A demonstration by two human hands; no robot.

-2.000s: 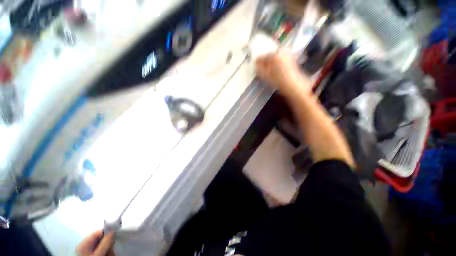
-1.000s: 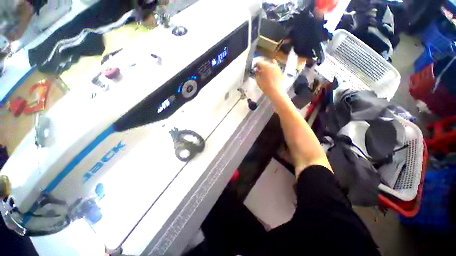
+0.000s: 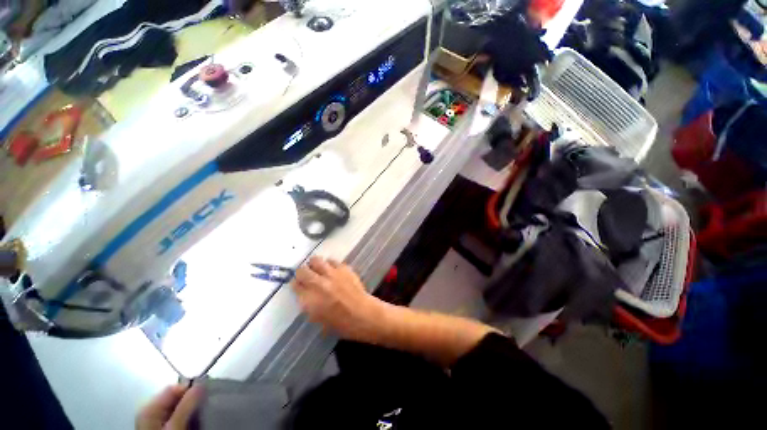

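My left hand (image 3: 171, 406), cut off by the bottom edge, pinches the edge of a grey cloth piece (image 3: 244, 405) at the table's front left corner. My right hand (image 3: 330, 292) is over the white table beside the long seam and holds a small pointed metal tool, like snips (image 3: 271, 271), its tips towards the needle area. Dark-handled scissors (image 3: 320, 215) lie on the table behind my right hand; their blades are not clear in the glare. The white JACK sewing machine (image 3: 193, 220) stands behind, its needle end at the left. The needle itself is not clear.
A white basket inside a red one (image 3: 675, 277) at the right overflows with grey and white cloth. Another white basket (image 3: 601, 101) stands behind it. A small tray of coloured items (image 3: 446, 109) sits at the table's far right end. Dark cloth (image 3: 126, 50) lies behind the machine.
My right hand has come back from the table's far right end to the middle, now with the small tool in it. My left hand and the grey cloth show more fully at the bottom.
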